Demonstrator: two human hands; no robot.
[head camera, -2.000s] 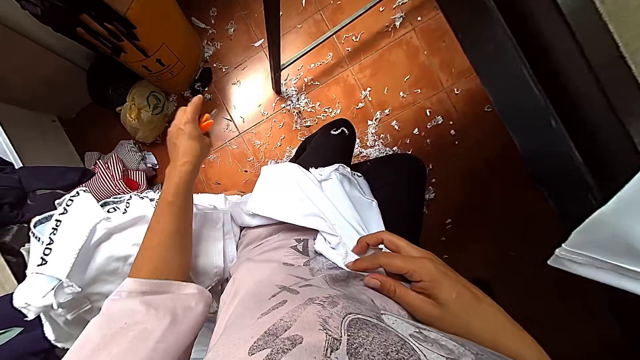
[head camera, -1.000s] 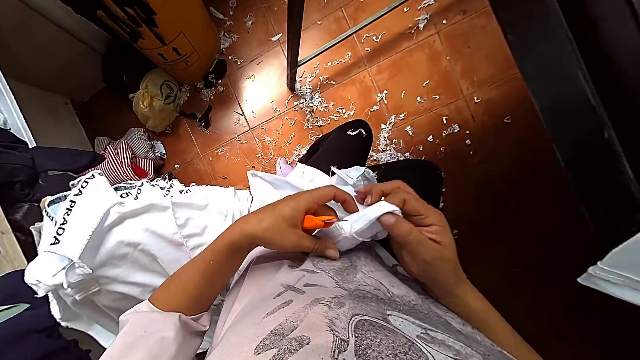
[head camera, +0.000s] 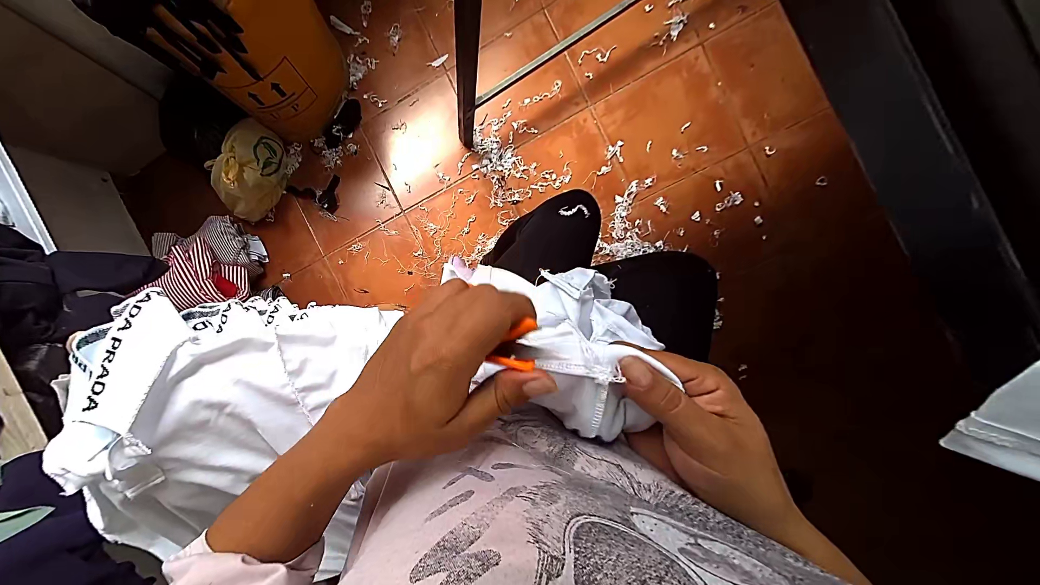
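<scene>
My left hand (head camera: 455, 366) is closed around a small orange-handled cutting tool (head camera: 516, 363), probably thread snips; the blades are not clearly visible. The tool is close to a stitched seam of a white garment (head camera: 585, 325) that lies over my lap. Pinched between the thumb and fingers of my right hand (head camera: 691, 406) is the seam edge of that garment, with loose threads near the fingertips. More white garments (head camera: 219, 374) with lettered waistbands lie to the left, partly behind my left forearm.
Thread scraps (head camera: 504, 162) litter the tiled floor around a dark metal leg (head camera: 467, 73). A yellowish plastic bag (head camera: 248, 171) and an orange container (head camera: 284, 65) stand at upper left. Striped cloth (head camera: 203, 260) lies below them. White fabric (head camera: 1003, 422) juts in at right, by a dark frame (head camera: 902, 162).
Two seconds ago my left hand was raised away at upper left with the orange tool; it came down to the garment. My right hand lifted the cloth's edge, and both hands remain at the cloth.
</scene>
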